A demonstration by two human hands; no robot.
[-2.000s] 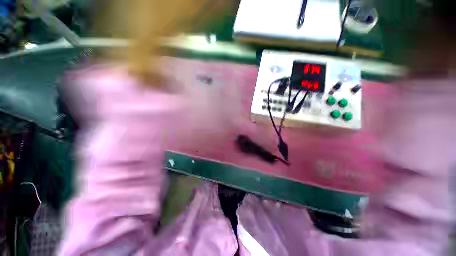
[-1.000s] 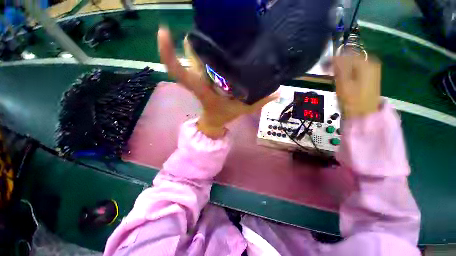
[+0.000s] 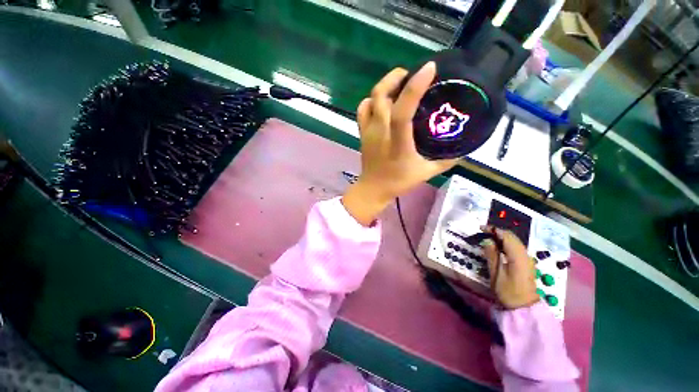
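Observation:
My left hand (image 3: 391, 142) holds a black gaming headset (image 3: 490, 65) up by its ear cup, above the back of the mat. The cup's animal-face logo glows pink-white. A boom microphone (image 3: 310, 99) sticks out to the left. The headset cable (image 3: 410, 237) hangs down to a dark bundle (image 3: 452, 298) on the pink mat (image 3: 268, 199). My right hand (image 3: 512, 268) is at the sockets of the white headset tester (image 3: 467, 200), fingers closed around a thin black plug or lead. The tester's red display is partly visible.
A large pile of black bristly stalks (image 3: 153, 138) lies left of the mat. A glowing mouse (image 3: 115, 334) is at lower left. A notebook with a pen (image 3: 521, 149) and a round white roll (image 3: 573, 167) stand behind the tester. A blue tray (image 3: 536, 106) is beyond.
The headset has come into clearer view, its logo now facing the camera. My right hand has moved down from behind the tester to its sockets. The view has turned.

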